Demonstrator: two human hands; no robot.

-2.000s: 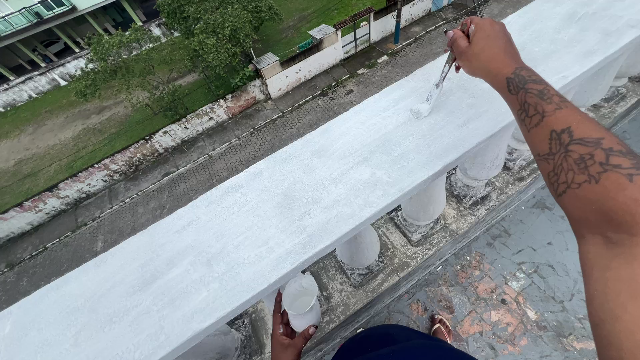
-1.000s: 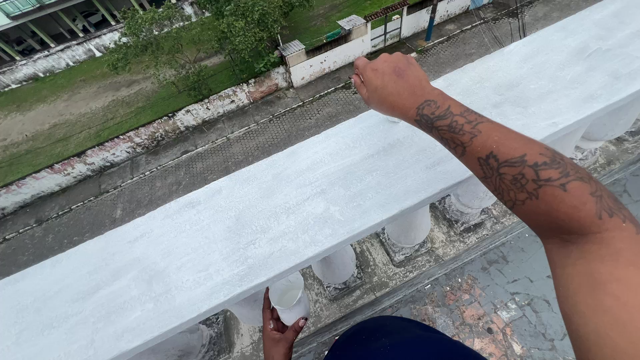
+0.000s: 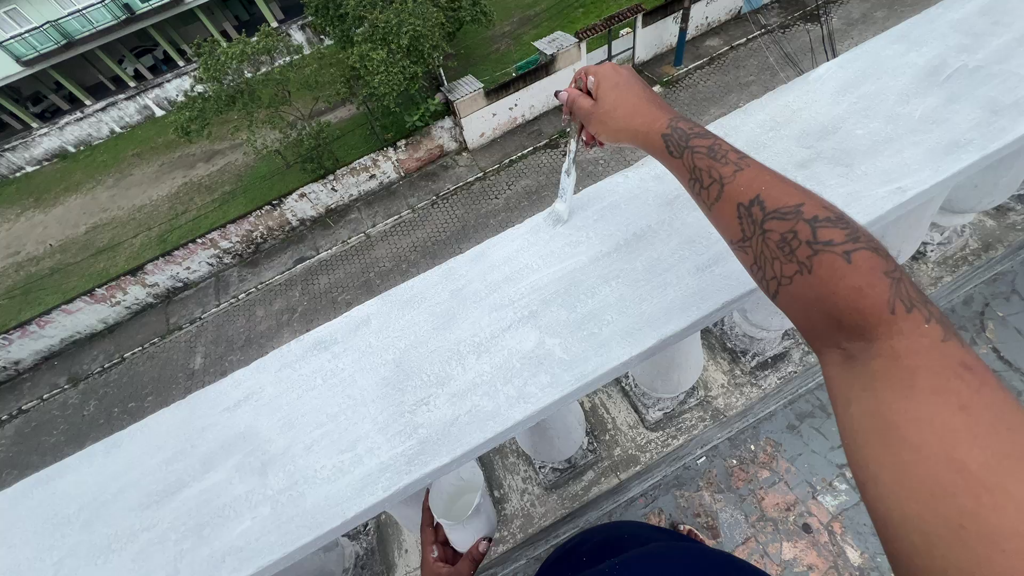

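My right hand grips the handle of a paintbrush coated in white paint. The bristles touch the far edge of the white top rail of a balustrade. At the bottom, below the near edge of the rail, my left hand holds a white plastic container with white paint inside, its open top facing up. The container is next to the white balusters under the rail. Part of the left hand is cut off by the frame's lower edge.
Beyond the rail, far below, lie a paved street, a weathered wall, trees and a building. On the near side are the concrete base of the balusters and a broken-tile floor.
My right hand was farther right over the rail two seconds ago, with the brush near the rail's middle. The brush, hidden one second ago, now shows at the far edge. My left hand still holds the container.
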